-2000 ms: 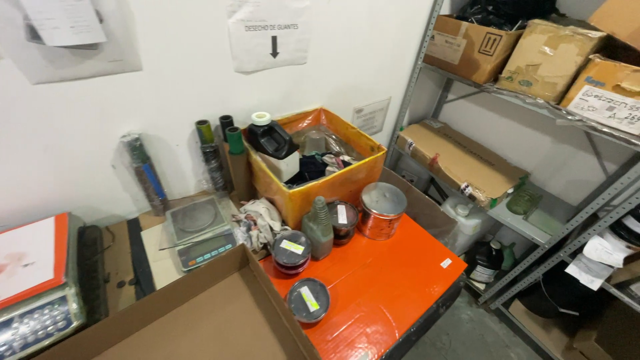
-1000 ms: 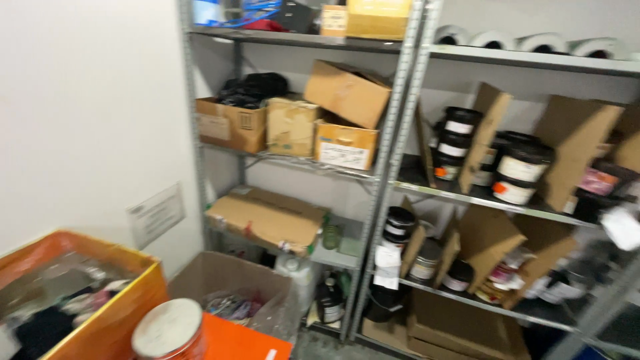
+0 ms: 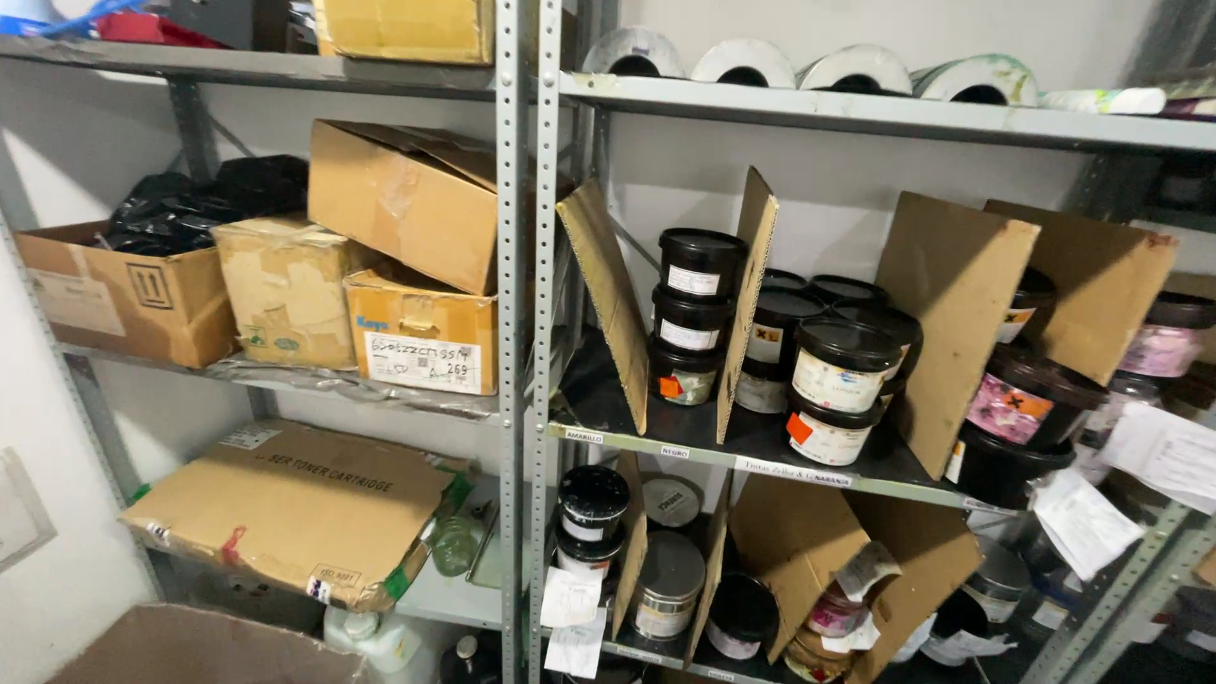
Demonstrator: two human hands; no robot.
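Neither my left hand nor my right hand shows in the head view. Black-lidded tubs point(image 3: 701, 264) stand stacked between upright cardboard dividers point(image 3: 753, 304) on the middle shelf of the right rack. Beside them, two white-labelled tubs with black lids point(image 3: 840, 366) sit one on the other. Farther right, tubs with pink labels point(image 3: 1024, 404) are stacked by another divider. A grey-lidded metal can point(image 3: 670, 584) and more black-lidded tubs point(image 3: 593, 503) stand on the shelf below.
The left metal rack holds cardboard boxes point(image 3: 285, 290), a black plastic bag point(image 3: 209, 204) and a flat carton point(image 3: 294, 503) beside a glass jar point(image 3: 458, 544). An open cardboard box point(image 3: 209, 651) and a white plastic jug point(image 3: 372, 646) are low at left. Large rolls point(image 3: 746, 66) lie on the top right shelf.
The view has swung right and closer to the racks; the orange-topped table with its cans and yellow box has left the view.
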